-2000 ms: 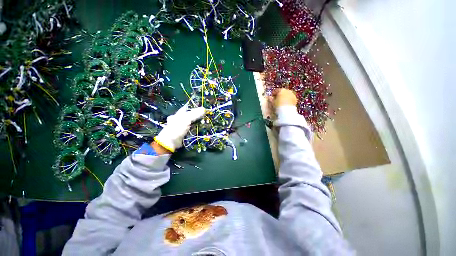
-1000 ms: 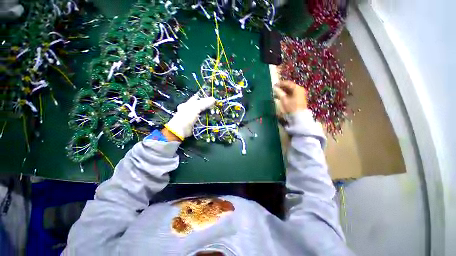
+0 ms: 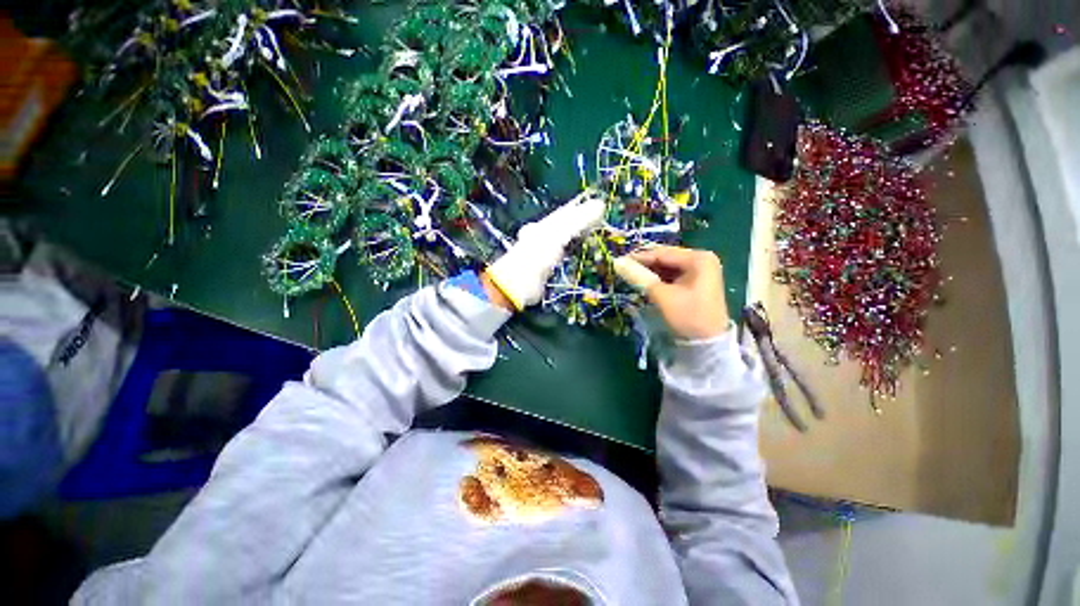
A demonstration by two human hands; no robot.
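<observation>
Several small ring units (image 3: 645,178) with white leads, yellow bits and long yellow wires lie in a group on the green mat in front of me. My left hand (image 3: 547,251), in a white glove with a yellow cuff, has its fingertips closed on the leads of a ring unit at the group's left side. My right hand (image 3: 677,288), mostly bare with a pale cover on a finger, is at the group's lower right. Its thumb and fingertips are brought together over the leads. Any small part between them is too small to tell.
A large pile of red parts (image 3: 853,255) lies on the tan board at right. Pliers (image 3: 782,365) and a dark flat phone (image 3: 772,130) are beside it. More green ring units (image 3: 391,178) lie at left. A green mesh basket (image 3: 847,89) is behind. A person's blue sleeve (image 3: 26,414) shows at far left.
My right hand has moved left from the red pile to the ring units, uncovering the pliers. My left hand stays at the units. The view has shifted and turned.
</observation>
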